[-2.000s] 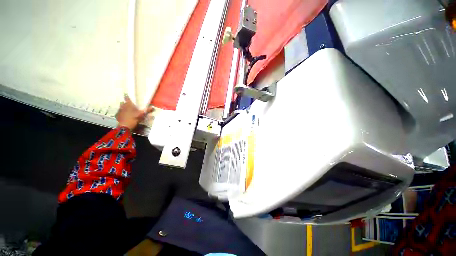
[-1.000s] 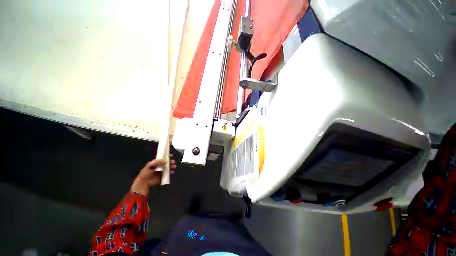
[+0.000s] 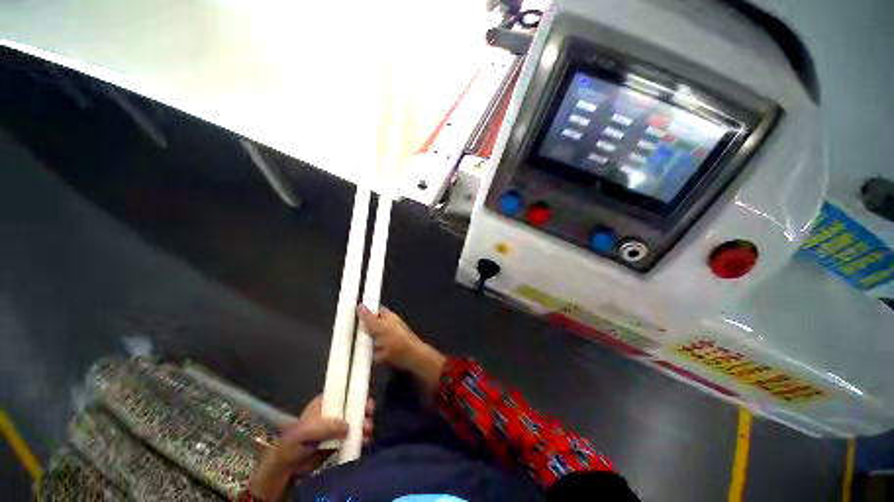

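Two long, thin pale strips (image 3: 345,343) lie side by side between my hands. They run from near my body up over the edge of the white table (image 3: 196,59), where glare washes out their far part. My left hand (image 3: 312,436) is closed around their near ends at the bottom. My right hand (image 3: 390,338) holds them farther up, its thumb on the right strip. Both hands are bare, with red patterned sleeves.
The white spreading machine (image 3: 627,314) stands at right, with a lit touchscreen (image 3: 637,137), a red knob (image 3: 733,259) and a small black lever (image 3: 485,271). A little red fabric (image 3: 456,118) shows beside the beam. Spotted rolls (image 3: 147,431) lie at lower left near the floor.
The strips have been drawn toward my body, off the table's near edge. My right hand has come in and taken hold of them. The view has turned, and the touchscreen now shows clearly.
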